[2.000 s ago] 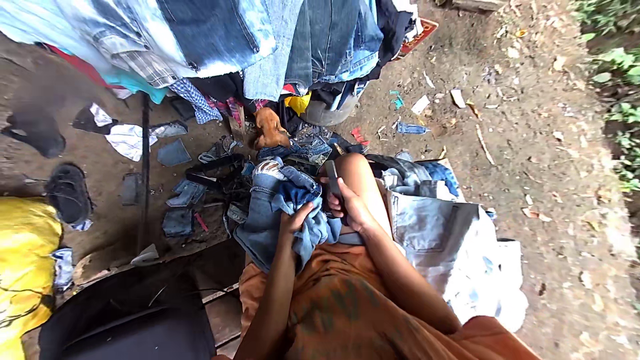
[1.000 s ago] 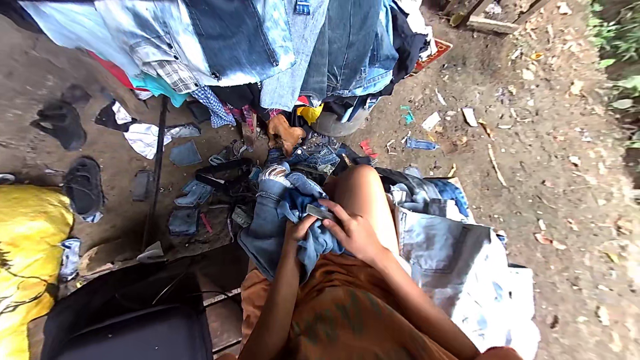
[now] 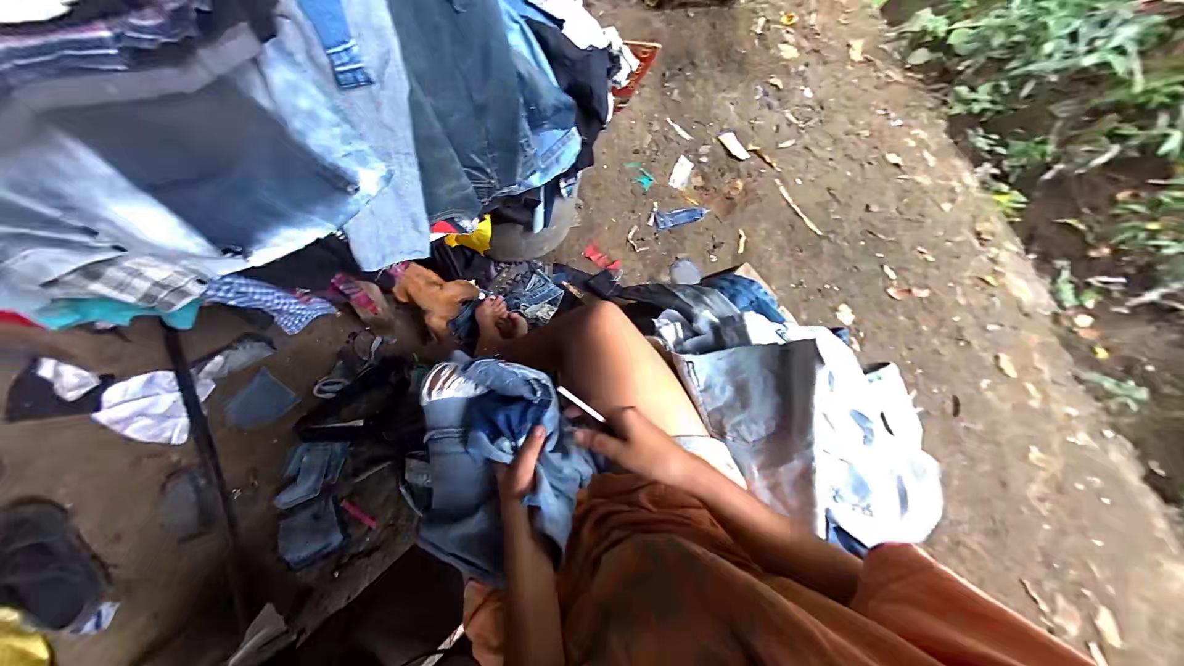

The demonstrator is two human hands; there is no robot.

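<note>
My left hand [image 3: 523,462] grips a bunched pair of blue denim jeans [image 3: 458,490] that lies over my lap, its frayed white patch toward the far left. Just right of the cloth, my right hand [image 3: 634,444] is closed on a slim, pale tool [image 3: 581,404], perhaps a blade or cutter; its exact kind is not clear. The tool points up and left, near the denim. Part of the jeans is hidden under my left hand and forearm.
Denim garments [image 3: 472,102] hang over a surface at the upper left. A brown dog [image 3: 435,291] lies below them near my foot. Denim scraps [image 3: 310,532] litter the ground at left. A large pale bag [image 3: 768,398] with cloth stands at my right.
My right hand has moved off the denim to the right, and the pale tool in it now shows plainly. The view has shifted, with the yellow sack mostly out of sight.
</note>
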